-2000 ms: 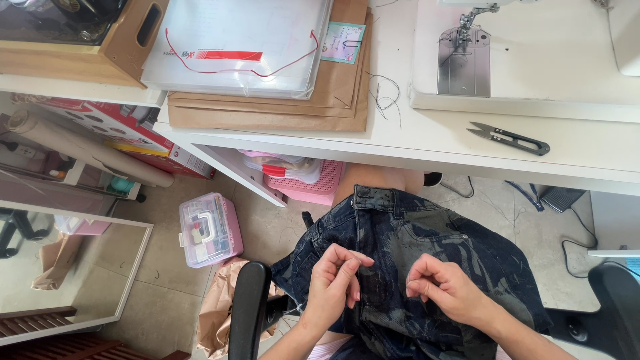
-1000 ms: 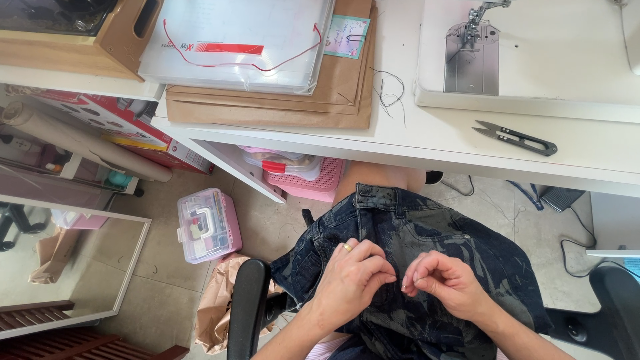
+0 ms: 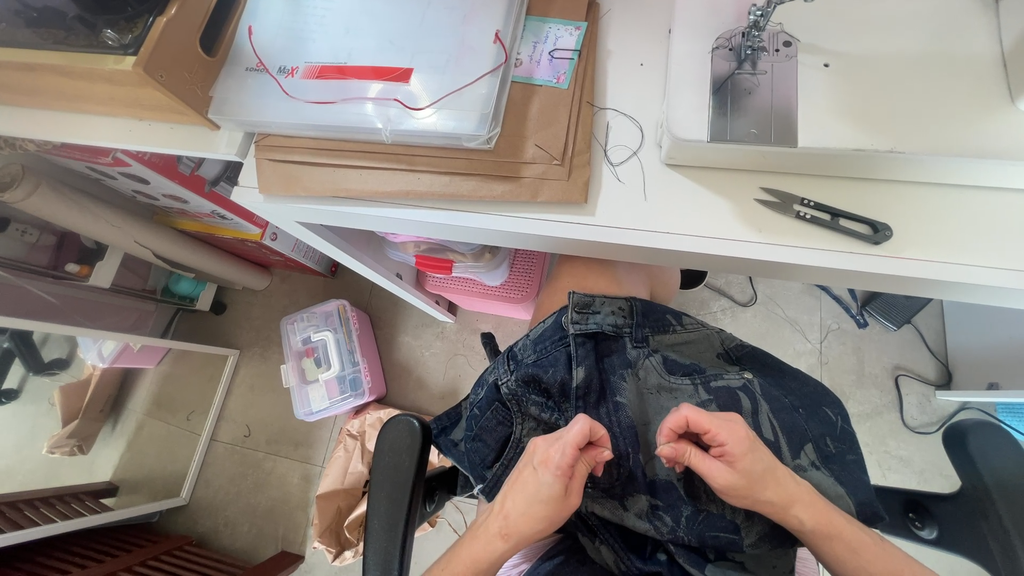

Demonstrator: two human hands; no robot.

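Observation:
Dark blue and grey camouflage-patterned denim trousers point(image 3: 688, 360) lie across the lap, waistband toward the table. Over their front, my left hand point(image 3: 556, 468) is pinched, thumb against fingertips. My right hand point(image 3: 716, 456) is pinched in the same way, a short gap to the right. Whether a fine thread or needle is held between the fingertips cannot be made out. Black thread snips point(image 3: 824, 216) rest on the white table, near the sewing machine point(image 3: 864, 88) and its metal needle plate. A loose dark thread point(image 3: 620, 148) curls on the table left of the machine.
Brown paper envelopes point(image 3: 416, 180) and a clear plastic folder point(image 3: 376, 104) lie on the table point(image 3: 720, 232). Below are a pink sewing box point(image 3: 332, 360), crumpled brown paper point(image 3: 352, 488), a mirror point(image 3: 212, 416) and a foot pedal point(image 3: 896, 308). Black chair armrests point(image 3: 396, 496) flank the lap.
My hands were apart, came close together over the trousers a second ago, and are now apart again. The trousers remain on the lap.

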